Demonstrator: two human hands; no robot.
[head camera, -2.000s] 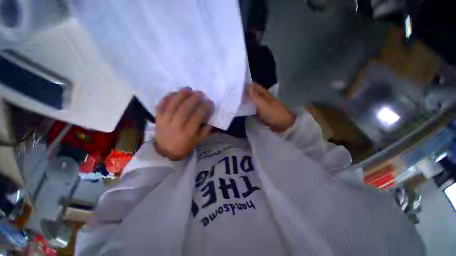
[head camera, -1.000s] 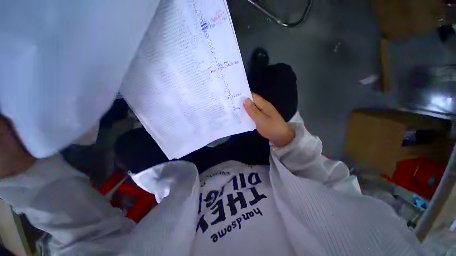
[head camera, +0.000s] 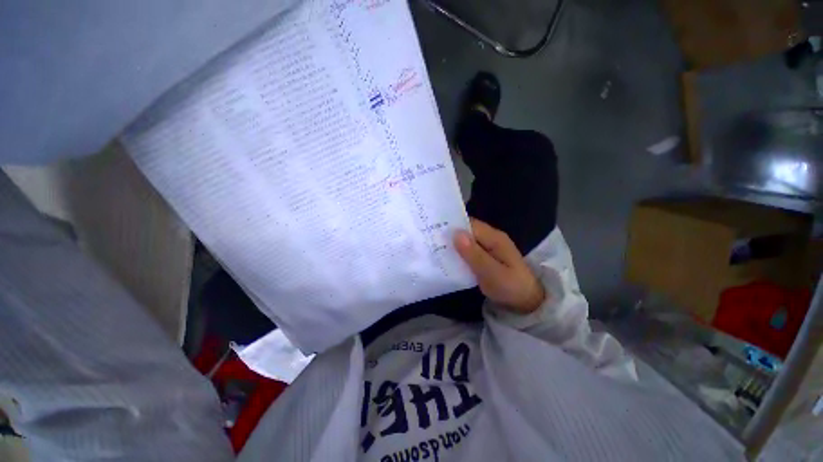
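A printed list (head camera: 298, 180) with dense grey text and red and blue handwritten marks is tilted over my lap. My right hand (head camera: 505, 271) grips its lower right edge, thumb on top and the other fingers partly hidden. A large, blurred pale sheet (head camera: 108, 63) is raised close to the camera at the upper left and covers the list's top left part. My left sleeve (head camera: 90, 352) reaches up the left side, but my left hand does not show.
Beyond my knee, an open brown carton (head camera: 677, 248) stands at the right, with a red bag (head camera: 762, 316) beside it. A curved metal tube (head camera: 519, 50) is at the top over the grey floor. A grey pole (head camera: 794, 388) runs up the lower right edge.
First both hands held the papers. Then the top sheet was lifted away to the left, showing the printed list. Now my left hand has left view, and my right hand and the list sit lower.
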